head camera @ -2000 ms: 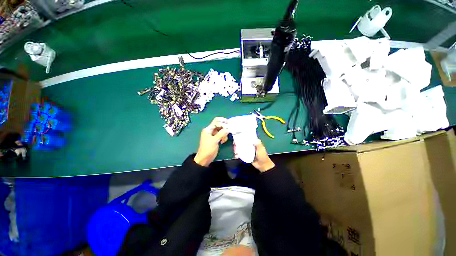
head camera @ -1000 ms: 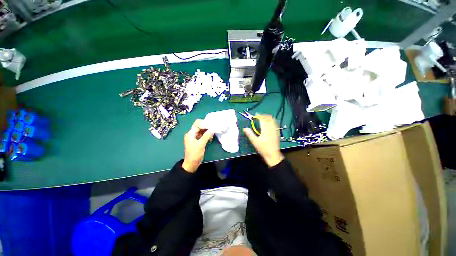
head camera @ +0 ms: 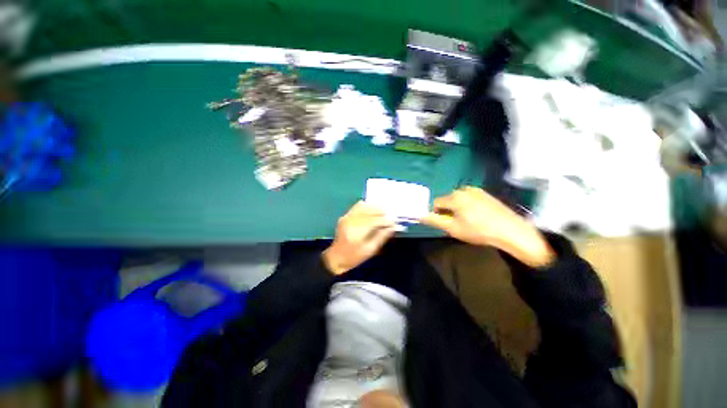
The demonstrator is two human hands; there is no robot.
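A white plastic housing [head camera: 398, 198] is in front of me at the bench's front edge. My left hand [head camera: 360, 236] holds its lower left side. My right hand [head camera: 470, 215] is at its lower right side with the fingers bent in; the blur hides whether it holds a small thing or the pliers. The yellow-handled pliers cannot be made out. A pile of metal-and-brown parts [head camera: 279, 119] and a pile of small white pieces [head camera: 356, 114] lie beyond, to the left.
The screw feeder [head camera: 434, 80] stands at the back under the black screwdriver [head camera: 481, 84]. Black cables [head camera: 488, 131] and heaped white housings [head camera: 594, 159] are at the right, a carton [head camera: 646, 271] below them. Blue parts [head camera: 33, 146] are at the left, a blue stool [head camera: 139, 335] beside me.
The view has shifted and blurred. The housing has been turned and shows a flat, boxy side. My right hand, over the pliers one second ago, is now at the housing; my left hand still holds it.
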